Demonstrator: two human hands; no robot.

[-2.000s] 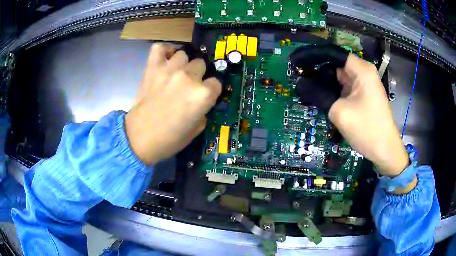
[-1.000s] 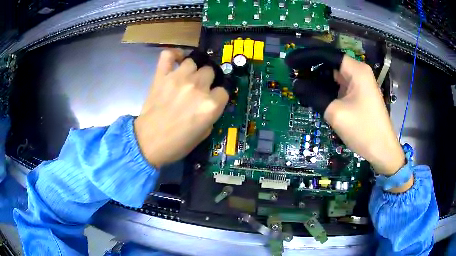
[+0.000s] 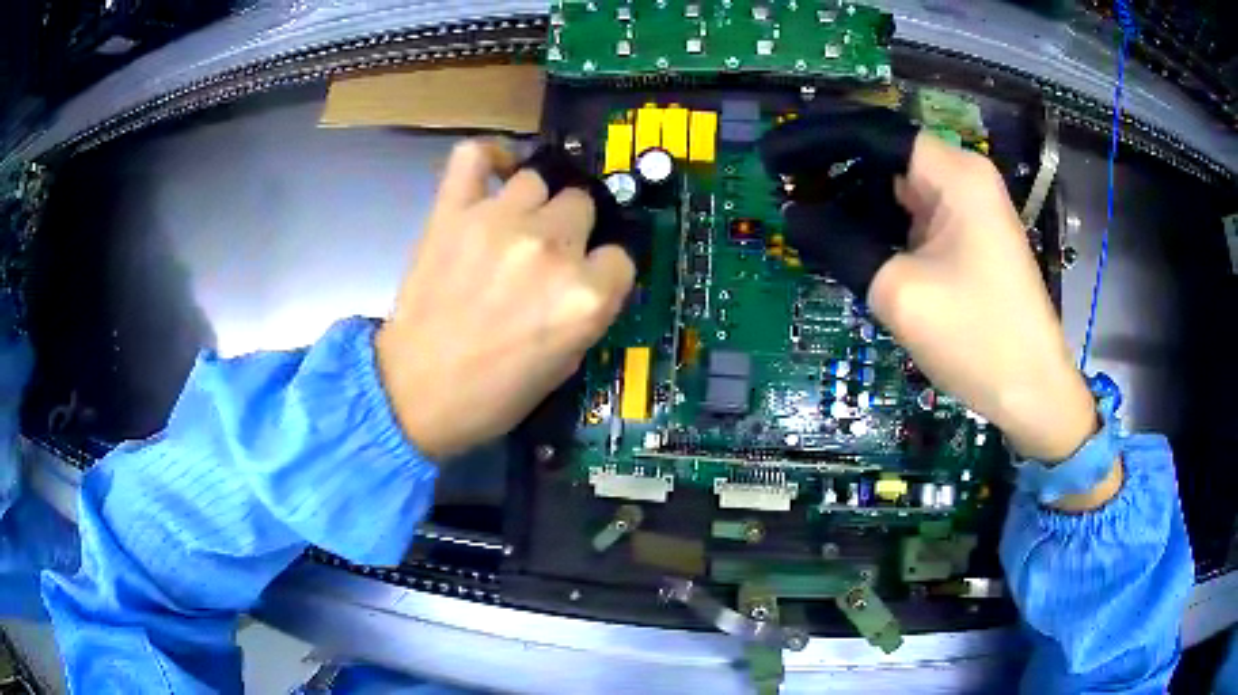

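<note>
The green main circuit board [image 3: 760,312] lies in a dark pallet [image 3: 543,543] in front of me. Yellow box capacitors [image 3: 665,135] stand at its far left part, beside round capacitors [image 3: 654,164] with silvery-white tops. Another yellow block [image 3: 635,383] stands nearer me. My left hand [image 3: 523,278], with black finger cots, is over the board's left edge, fingers curled; its fingertips are hidden. My right hand [image 3: 923,245], also in black cots, is over the board's upper right, thumb and index finger curved towards each other. Whether either holds a part cannot be told.
A narrow green board [image 3: 720,38] lies at the pallet's far edge. A cardboard strip [image 3: 432,98] lies beside it, at left. Pale green clamps [image 3: 869,614] and white connectors [image 3: 755,494] are along the near side. A thin blue cord [image 3: 1109,204] hangs at right, by the chain-edged conveyor.
The board and pallet appear slightly further right in the picture than at first. My left hand has shifted right with them. My right hand has moved slightly left over the board.
</note>
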